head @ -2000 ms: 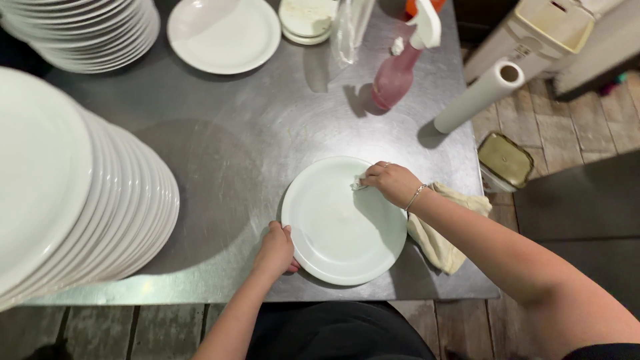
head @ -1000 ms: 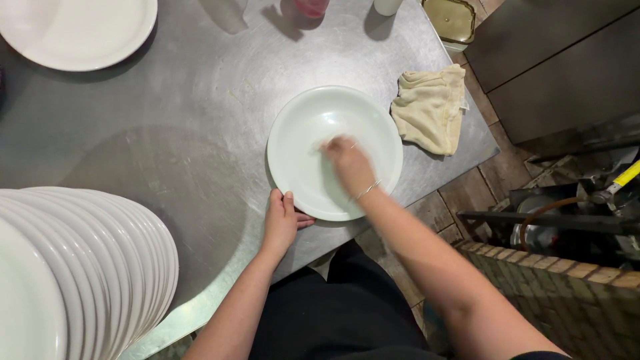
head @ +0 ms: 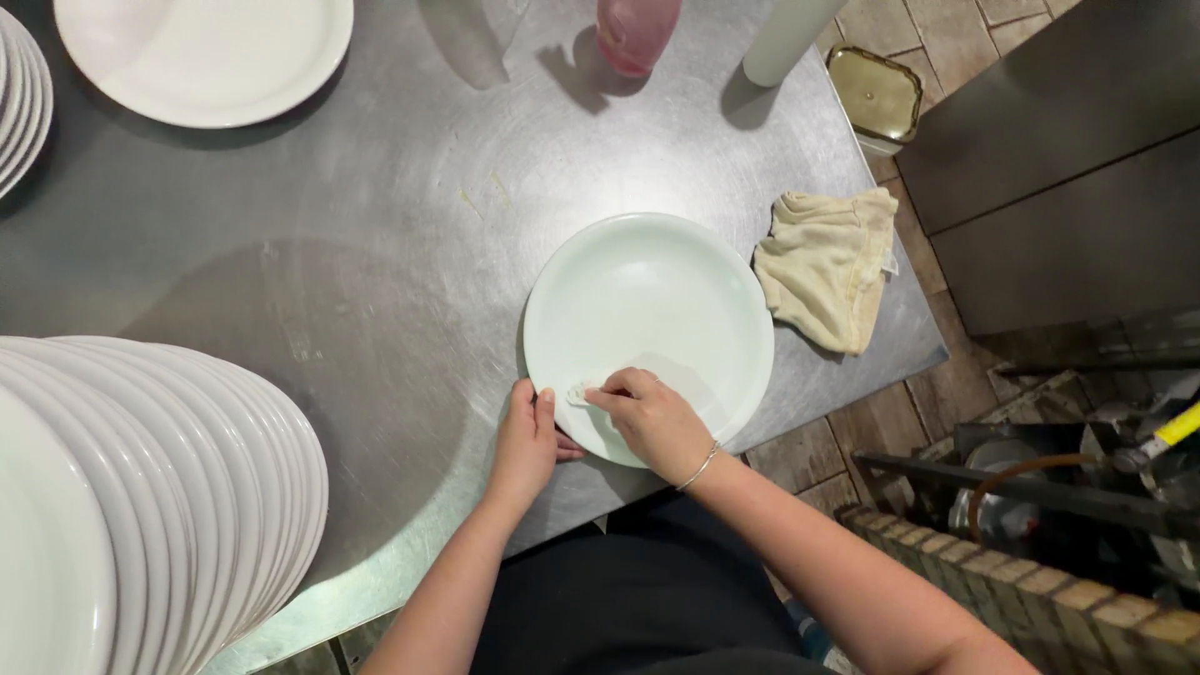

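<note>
A round white plate (head: 656, 300) lies face up on the stainless steel table (head: 394, 187), close to its front edge. My left hand (head: 534, 436) grips the lower left rim, thumb on top and fingers partly beneath. Between the fingertips of my right hand (head: 652, 417) is a small white wad, perhaps paper or cloth (head: 578, 392), pressed on the plate near that same rim; a thin bracelet circles the wrist. To the right of the plate rests a crumpled cream cloth (head: 830, 267).
A tall stack of white plates (head: 216, 469) stands at the lower left, another stack (head: 23, 103) at the upper left. Beyond are a single plate (head: 211, 56), a pink bottle (head: 637, 33) and a white cylinder (head: 787, 42). A lidded container (head: 874, 94) sits past the table's right edge.
My right hand has moved from the upper right of the plate, across its middle, to the lower left rim. My left hand stays at the rim. The view has turned and shifted.
</note>
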